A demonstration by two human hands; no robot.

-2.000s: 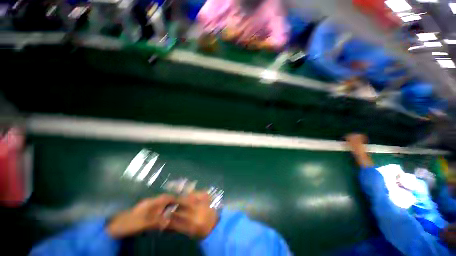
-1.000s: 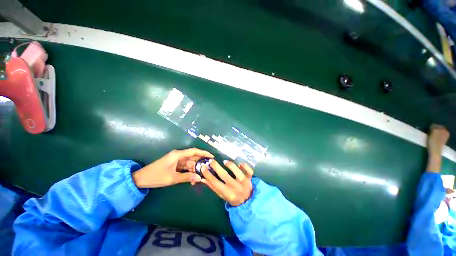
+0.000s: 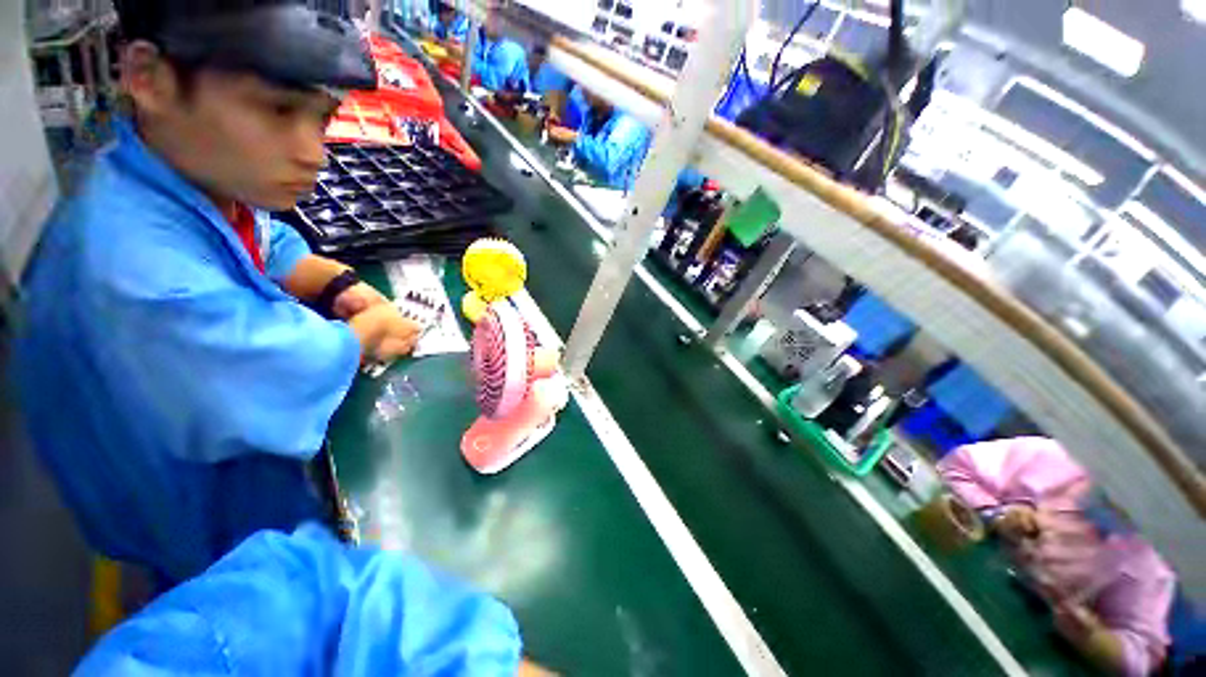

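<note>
A blue sleeve, apparently my left one, fills the bottom left (image 3: 318, 615). Only a sliver of skin shows past its cuff at the bottom edge, and the hand itself is cut off. My right hand is out of the picture. The coral-pink fan (image 3: 505, 384) stands upright on the glossy green bench (image 3: 463, 536), left of the white rail (image 3: 675, 536). A yellow fan (image 3: 493, 269) is just behind it. Small clear shiny pieces (image 3: 396, 397) lie on the bench left of the pink fan. No black unit in my hands can be seen.
A person in blue (image 3: 199, 318) works close at left, hands over a white sheet (image 3: 426, 302). Black blister trays (image 3: 397, 192) are stacked behind. A metal post (image 3: 648, 199) rises by the rail. Beyond the green belt (image 3: 780, 542) are a green bin (image 3: 866, 463), tape roll (image 3: 950, 524) and a person in pink.
The view has swung up and to the left. Both hands, the black unit and the clear strip have left the picture; the neighbour, trays and yellow fan now show.
</note>
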